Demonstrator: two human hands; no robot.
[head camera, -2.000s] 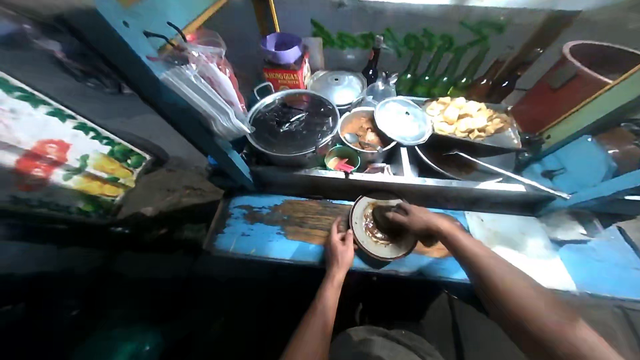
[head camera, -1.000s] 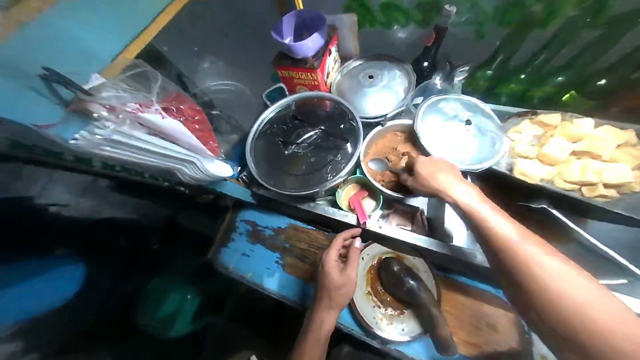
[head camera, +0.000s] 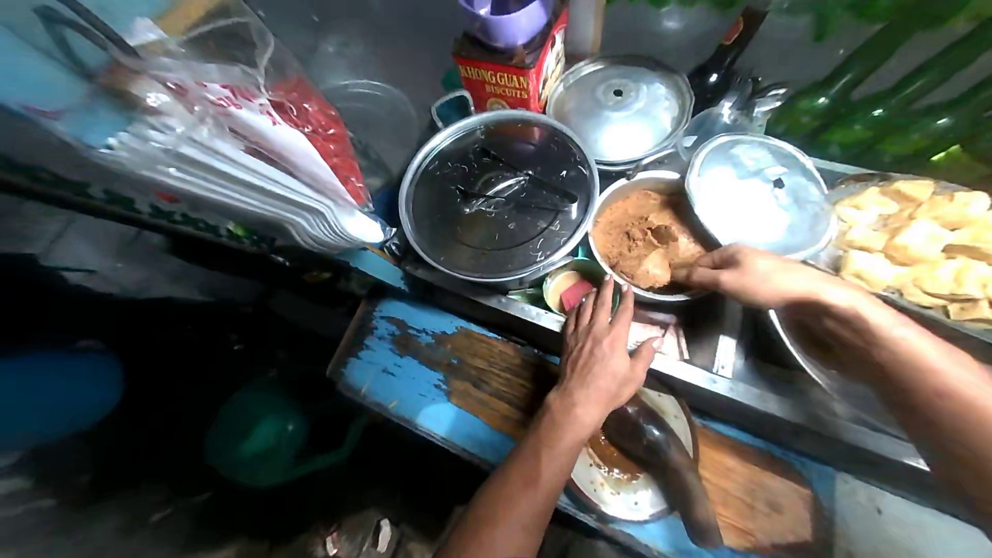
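My right hand (head camera: 736, 275) reaches to the rim of a metal pot (head camera: 612, 267) of brown paste (head camera: 632, 225), fingers closed on what looks like a spoon whose bowl sits in the paste. My left hand (head camera: 604, 349) rests, fingers spread, at the near side of a small green cup (head camera: 554, 283) with a pale content and a red piece (head camera: 576, 294); whether it grips anything is not plain. Below it, partly behind my forearm, a stone mortar plate (head camera: 674, 411) holds brown sauce (head camera: 612, 457), with a dark pestle (head camera: 659, 442) lying across it.
A lidded pot (head camera: 496, 263) with tongs on top stands left of the paste. Metal lids (head camera: 620, 116) (head camera: 756, 194), fried tofu pieces (head camera: 914, 232), a biscuit tin (head camera: 496, 74) and glass bottles (head camera: 868, 85) surround it. A metal ledge (head camera: 705, 380) borders the blue wooden bench (head camera: 403, 380). Plastic bags (head camera: 232, 155) hang left.
My right hand left the pestle between the first two frames and went to the paste pot; it is now lower at the rim. My left hand has moved from beside the mortar plate to the green cup.
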